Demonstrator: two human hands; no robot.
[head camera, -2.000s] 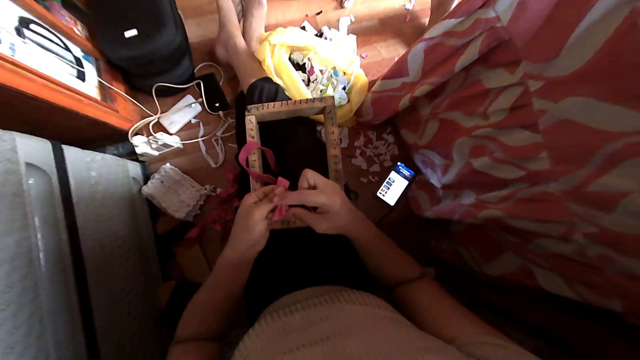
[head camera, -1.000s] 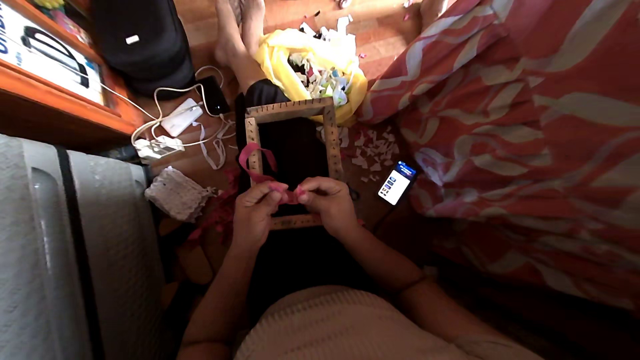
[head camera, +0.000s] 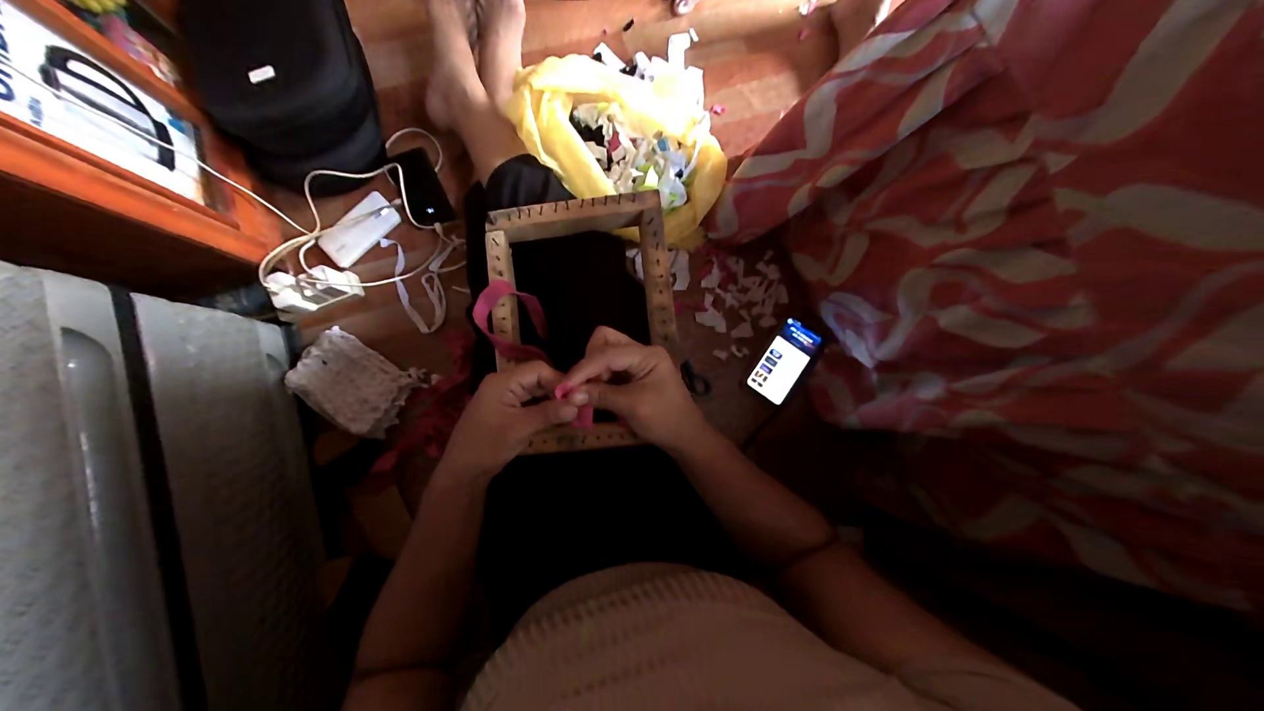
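Note:
A wooden frame loom (head camera: 497, 259) with small nails along its sides lies across my lap. Over its near end, my left hand (head camera: 509, 415) and my right hand (head camera: 637, 385) meet, both pinching a pink fabric strip (head camera: 509, 296) between thumbs and fingers. One part of the strip loops up over the loom's left side, and a short piece hangs below the fingertips. The fingers partly hide the pinched part. Inside the loom only dark cloth shows.
Beyond the loom sits a yellow plastic bag (head camera: 548, 109) of fabric scraps. Scraps (head camera: 741, 291) and a lit phone (head camera: 783, 362) lie to the right, by a red patterned curtain (head camera: 948, 227). At left are a woven white piece (head camera: 351, 380), cables, a power strip (head camera: 316, 286) and a black backpack (head camera: 286, 89).
My hands were slightly apart with the strip between them one second ago; now their fingertips touch over it. The loom has stayed on my lap.

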